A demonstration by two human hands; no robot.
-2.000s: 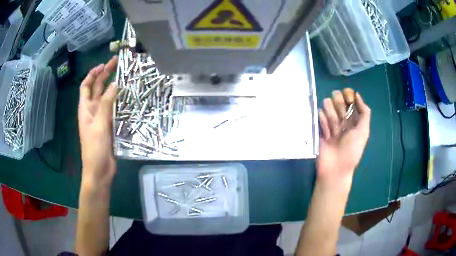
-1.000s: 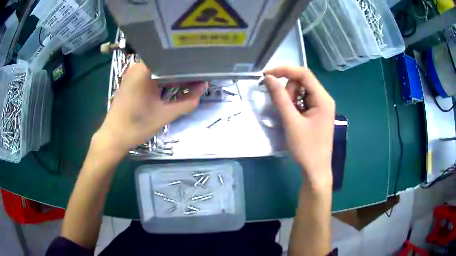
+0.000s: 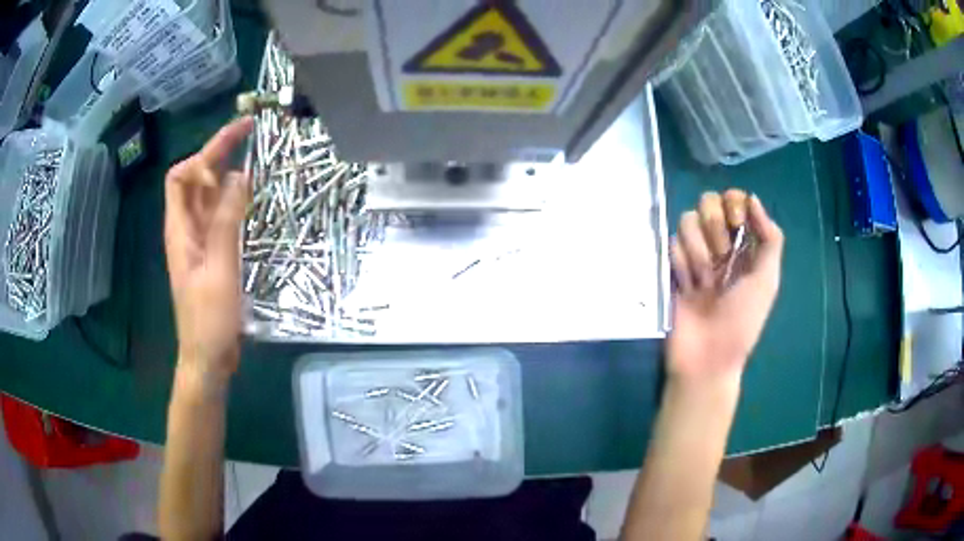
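Observation:
My right hand is palm up beside the tray's right edge, fingers curled over a few slim silver metal pins. My left hand is at the tray's left edge, fingers partly bent; I see nothing held in it. A large heap of metal pins lies in the left part of the silver tray. Short thin pieces lie singly on the tray. The grey press with a yellow hazard label overhangs the tray and hides its back part.
A clear shallow bin with several pins stands in front of the tray. Stacked bins of pins stand left and right. A brass-coloured air fitting is at the tray's upper left. A blue box is far right.
Both hands were under the press about a second ago. The left has moved back to the tray's left edge, the right out to the right side with pins still in it.

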